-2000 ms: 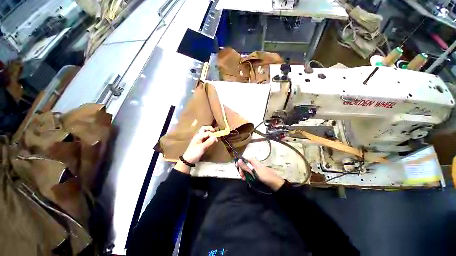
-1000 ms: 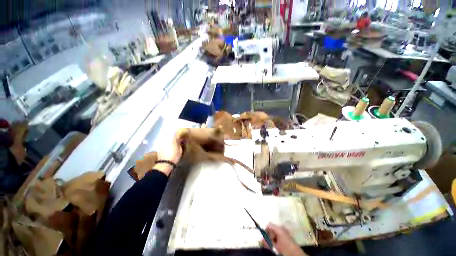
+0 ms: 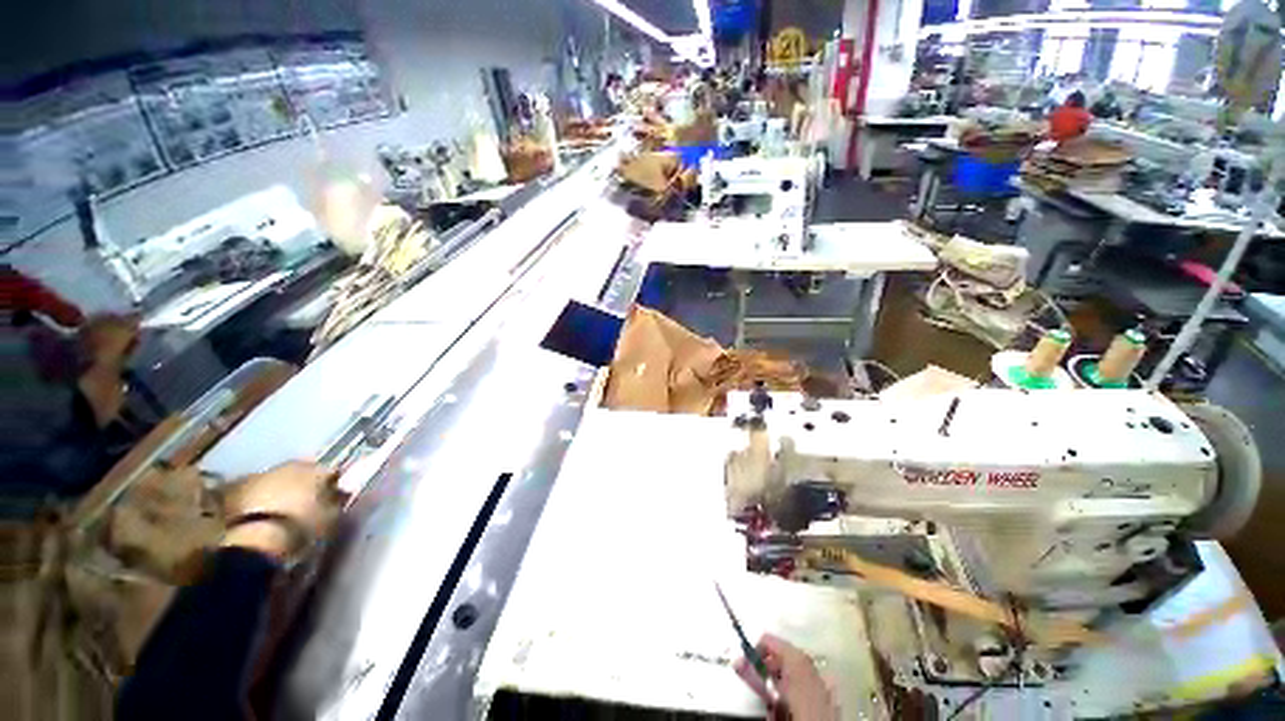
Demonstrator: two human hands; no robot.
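Observation:
My left hand (image 3: 282,504) is at the left, over the brown heap of bag pieces (image 3: 169,528) beside the long metal-topped bench; it is blurred, and its fingertips and any grip are not clear. My right hand (image 3: 792,679) is low at the front of the sewing machine table, closed on the dark snips (image 3: 743,637), whose thin blades point up and left. The cream-white sewing machine (image 3: 986,472) stands at the right. Light-tan binding tape (image 3: 923,585) lies along its bed toward the needle area. Brown bag bodies (image 3: 677,364) lie behind the table's far left corner.
The shiny bench (image 3: 486,423) runs away from me at the left, with a dark blue flat piece (image 3: 582,333) on it. Thread cones (image 3: 1044,355) stand behind the machine head. Another machine table (image 3: 846,248) is farther back. A person's red sleeve (image 3: 35,299) shows at the far left.
The bag body was set down on the pile behind the table, and my left hand moved from there to the heap at the left. My right hand still holds the snips. The view has tilted up.

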